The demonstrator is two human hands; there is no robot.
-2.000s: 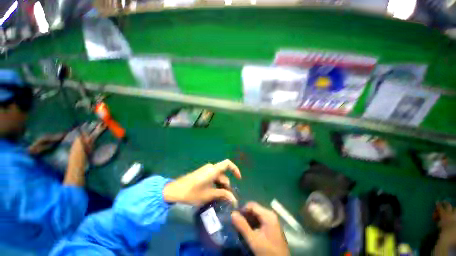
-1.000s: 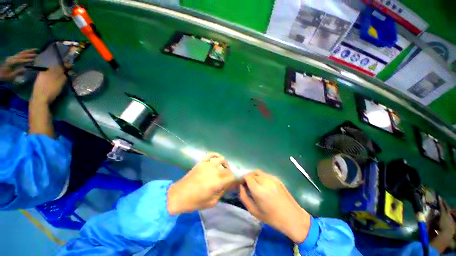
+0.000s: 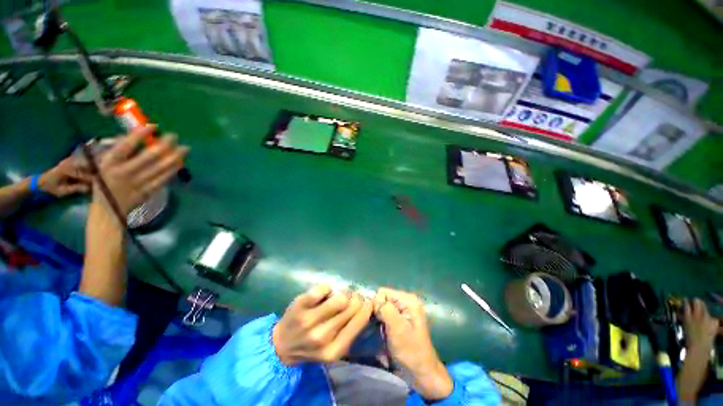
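My left hand (image 3: pixel 323 323) and my right hand (image 3: pixel 406 327) are together at the front edge of the green bench. Their fingertips meet around a tiny pale thing (image 3: pixel 366 295), too small to name and mostly hidden by the fingers. The fingers of both hands are pinched. A small tangle of red wired components (image 3: pixel 410 211) lies on the bench beyond the hands. A slim silver tool, perhaps tweezers (image 3: pixel 486 308), lies to the right of my right hand.
Solder spool (image 3: pixel 224 254) and binder clip (image 3: pixel 199 306) are left. Opened tablets (image 3: pixel 314 133), (image 3: pixel 491 171) lie along the back. Fume fan (image 3: pixel 544 252), tape roll (image 3: pixel 537 299), blue soldering station (image 3: pixel 572 323) and yellow-based holder (image 3: pixel 625 346) are right. A neighbour's hand (image 3: pixel 141 170) is by an orange tool (image 3: pixel 131 115).
The view has shifted, and the dark thing with a white label at my hands two seconds ago is not visible now. My hands stay together. The neighbour's hand has risen beside the orange tool.
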